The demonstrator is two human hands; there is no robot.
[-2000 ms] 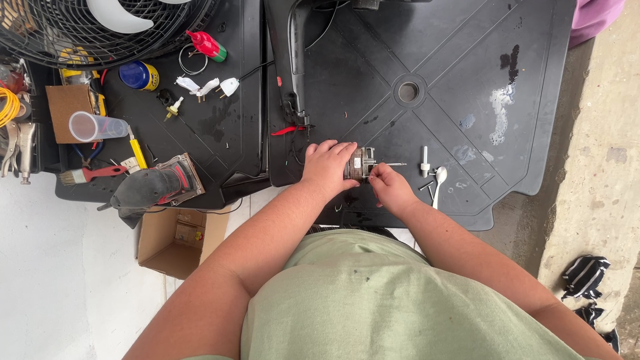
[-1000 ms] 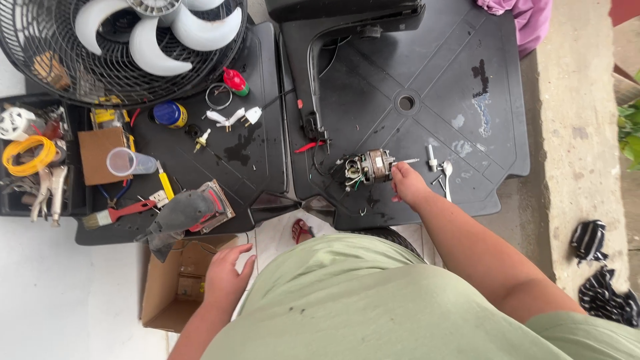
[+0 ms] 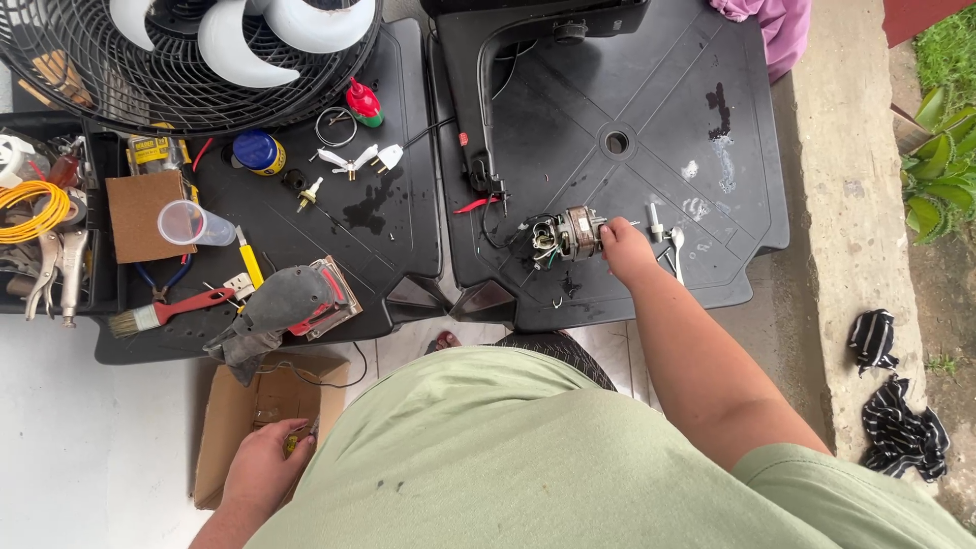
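My right hand [image 3: 627, 250] grips the right end of an electric fan motor [image 3: 581, 231], which lies on the black plastic table with green and white wires at its left end. A thin shaft sticks out past my fingers. My left hand [image 3: 267, 465] is low at the left, over an open cardboard box [image 3: 210, 450]; its thumb and fingers are bent, and whether something small is between them is unclear. Right of the motor lie a white plastic pin [image 3: 655, 222] and a white spoon [image 3: 678, 255]. The fan stand's black neck [image 3: 476, 114] rests behind the motor.
On the left table are an orbital sander [image 3: 293, 305], a paintbrush [image 3: 171, 311], a yellow cutter [image 3: 249, 258], a plastic cup [image 3: 197, 224], a blue jar [image 3: 258, 152], a red-and-green bottle [image 3: 364, 102] and white plugs [image 3: 349, 162]. Behind them is a fan grille [image 3: 175, 84]. A tool tray [image 3: 103, 206] stands far left.
My left hand has let go of the motor and moved left and down to the cardboard box. My right hand stays at the motor's shaft end. The view has shifted.
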